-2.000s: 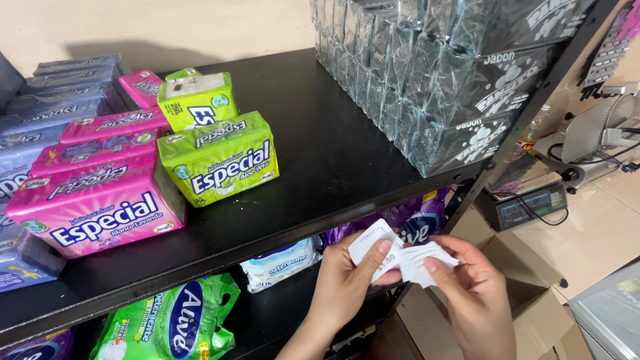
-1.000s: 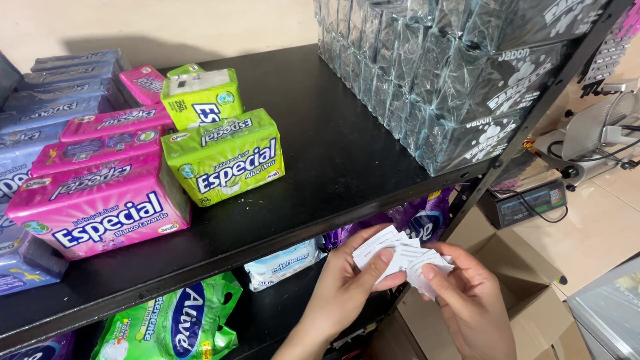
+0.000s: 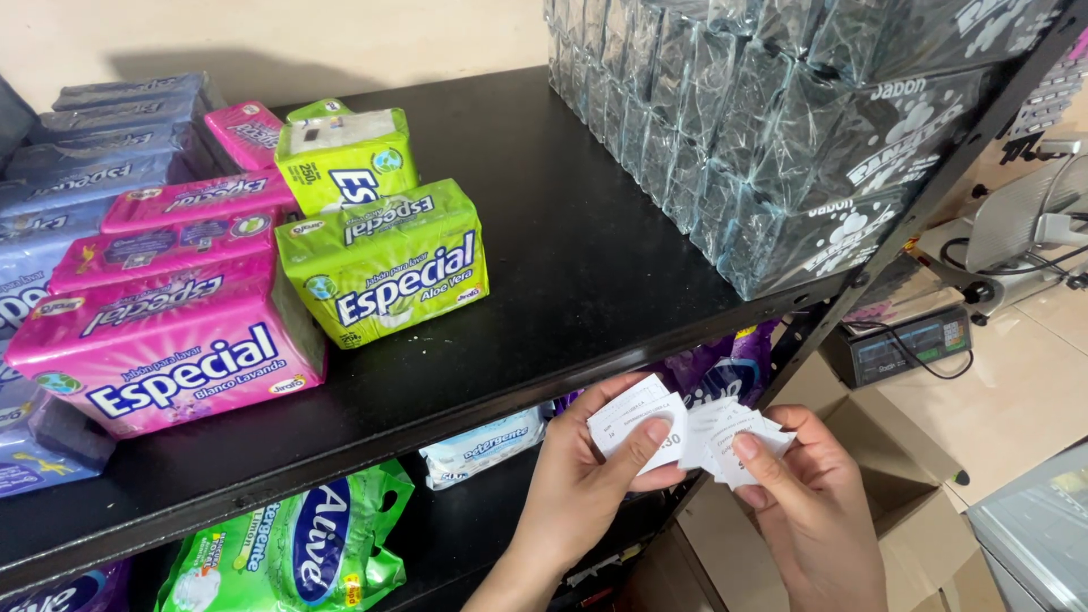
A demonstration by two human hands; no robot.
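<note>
Several small white paper price labels are split between my hands, in front of the black shelf's edge. My left hand (image 3: 608, 476) pinches some white labels (image 3: 637, 421) between thumb and fingers. A fanned bunch of printed labels (image 3: 735, 438) is gripped by my right hand (image 3: 803, 493), its thumb on top. The two bunches meet or overlap between the hands. On the metal shelf (image 3: 544, 297), at the left, lie a green Especial soap pack (image 3: 387, 263), a pink Especial soap pack (image 3: 170, 340) and blue packs (image 3: 110, 178). Wrapped dark soap bars (image 3: 765, 144) are stacked at the right.
The lower shelf holds a green Alive detergent bag (image 3: 289, 544), a white and blue detergent bag (image 3: 484, 446) and a purple bag (image 3: 731, 365). Right of the shelf post (image 3: 858, 280) are a digital scale (image 3: 909, 340), a slicing machine (image 3: 1020, 229) and open cardboard boxes (image 3: 892, 476).
The labels, bunched together in my hands one second ago, are now spread into two groups, with larger label faces showing under my left thumb. Both hands stay at about the same place.
</note>
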